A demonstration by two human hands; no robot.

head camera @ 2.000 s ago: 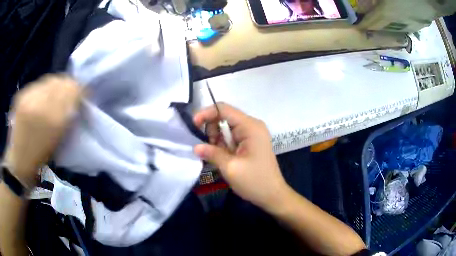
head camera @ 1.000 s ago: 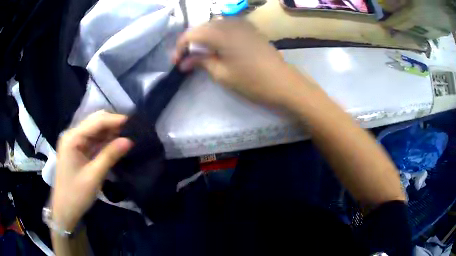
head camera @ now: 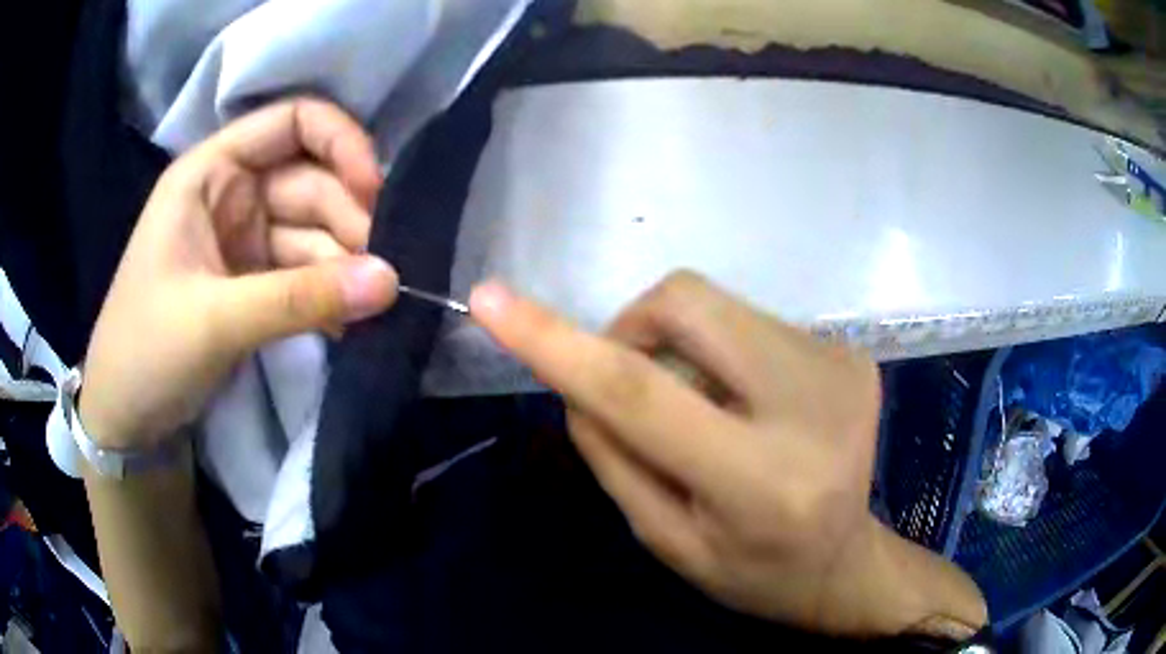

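Note:
A black fabric band (head camera: pixel 412 243) runs from the table edge down over the lap, joined to pale grey-white fabric (head camera: pixel 345 58) bunched at the upper left. My left hand (head camera: pixel 243 243) pinches the band's left edge between thumb and fingers. My right hand (head camera: pixel 729 447) holds a thin silver pointed tool (head camera: pixel 432 299), its index finger lying along it. The tool's point lies over the band beside my left thumb; its handle is hidden in my right hand.
The white table (head camera: pixel 691 192) has a measuring strip along its front edge. Small snips (head camera: pixel 1132 179) lie at its right end. A dark blue basket (head camera: pixel 978 511) with blue plastic (head camera: pixel 1080 383) and scraps stands at the lower right. Dark fabric hangs at far left.
The view has moved closer to the band. My right hand has come down and right from the upper fabric, and the tool now points left at the band. My left hand still holds black fabric.

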